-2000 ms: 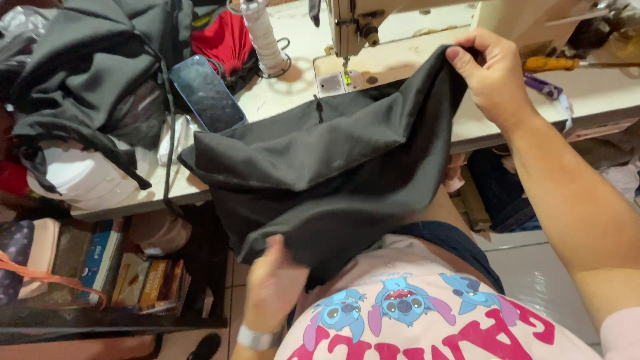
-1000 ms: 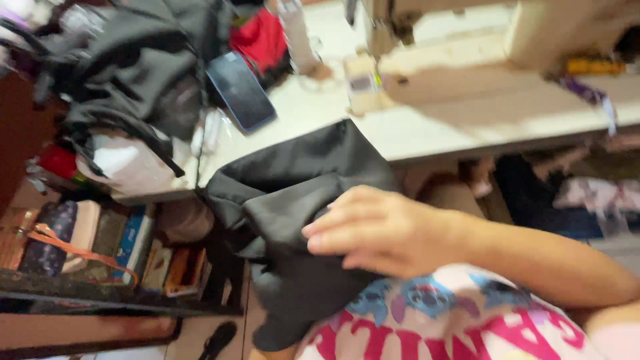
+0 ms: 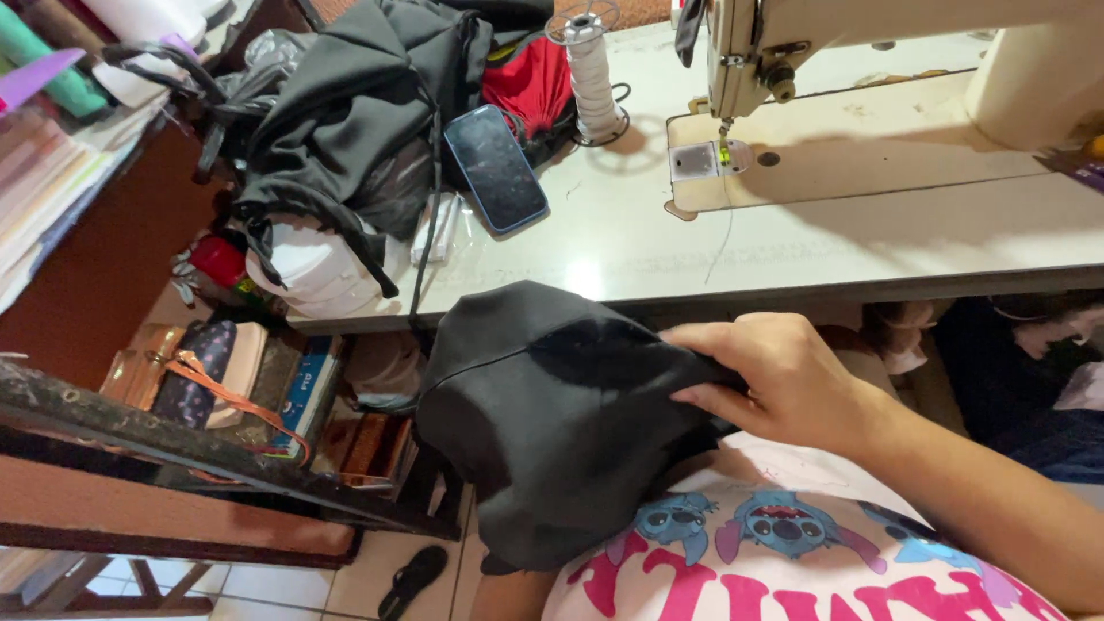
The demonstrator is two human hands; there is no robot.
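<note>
A piece of black fabric (image 3: 561, 431) with a seam across it hangs over my lap, in front of the table's edge. My right hand (image 3: 759, 379) pinches its right edge between thumb and fingers. My left hand is hidden beneath or inside the fabric; only a bit of the left forearm (image 3: 513, 595) shows at the bottom. Behind the fabric, on the white table (image 3: 604, 250), stands a sewing machine (image 3: 750, 69), its presser foot (image 3: 725, 155) over the needle plate, with a loose thread trailing forward.
A smartphone (image 3: 496, 168), a spool of white cord or elastic (image 3: 595, 86), a red cloth (image 3: 530, 82) and a heap of black fabric (image 3: 354, 103) lie on the table's left part. A shelf (image 3: 216, 457) with books and pouches is at lower left. A black sandal (image 3: 414, 582) lies on the tiled floor.
Two seconds ago the black fabric lay spread across the table's edge, with both hands on it. It is now bunched over my lap, off the tabletop, and my left hand has gone out of sight.
</note>
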